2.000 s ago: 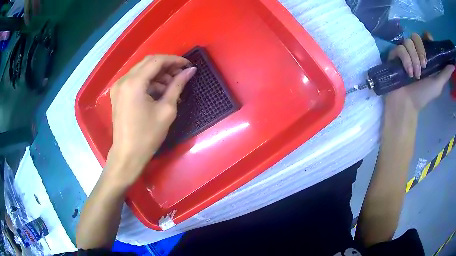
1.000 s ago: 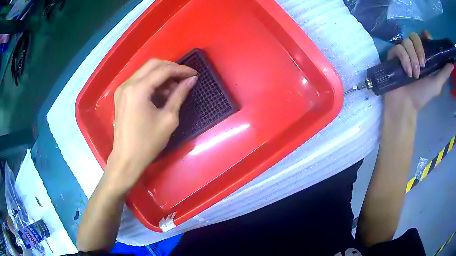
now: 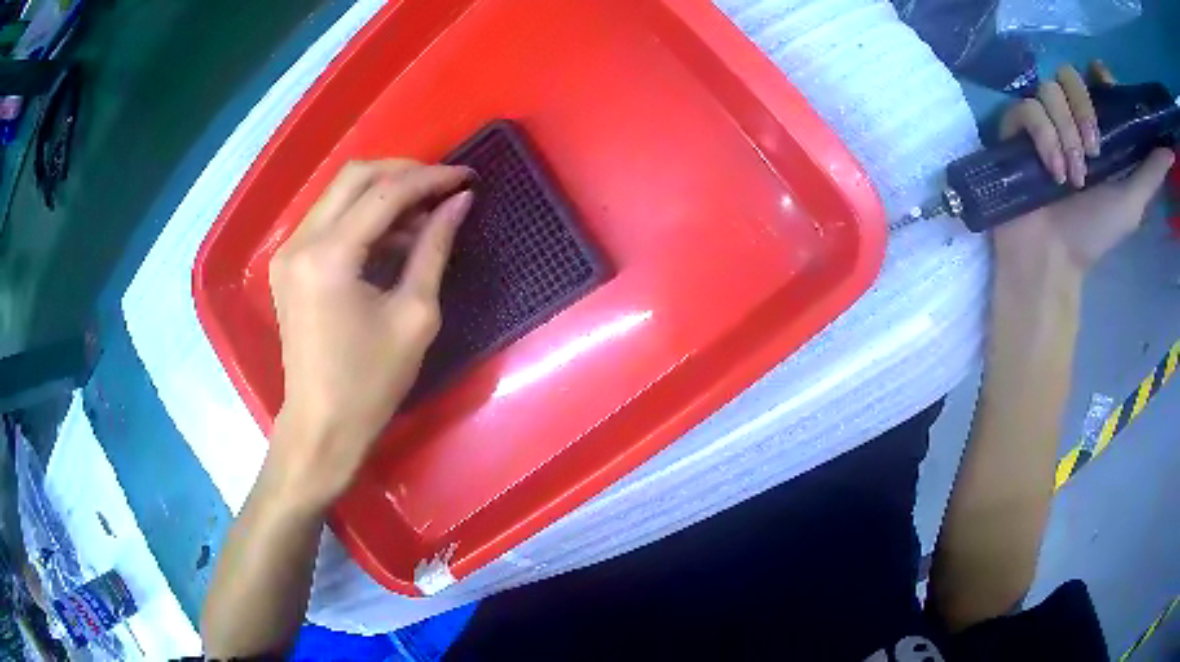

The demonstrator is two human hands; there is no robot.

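Observation:
A black screw-holding plate (image 3: 533, 246) with a grid of tiny holes lies in the large red plastic tray (image 3: 699, 246). My left hand (image 3: 369, 278) is over the plate's left part, thumb and fingertips close together; whether a tiny screw is between them cannot be told. The hand hides part of the plate. My right hand (image 3: 1081, 175) holds the black electric screwdriver (image 3: 1022, 184) beyond the tray's right side, its thin metal bit pointing left at the tray's rim.
White foam sheet (image 3: 925, 323) lies under the tray. Clear plastic bags (image 3: 1068, 13) are at the top right. Black cable-like parts (image 3: 54, 142) lie on the green surface at the upper left. Yellow-black floor tape (image 3: 1139, 407) shows at the right.
My left hand has shifted slightly left, away from the plate's middle. The screwdriver in my right hand has moved slightly up and left. The black parts at the upper left have shifted.

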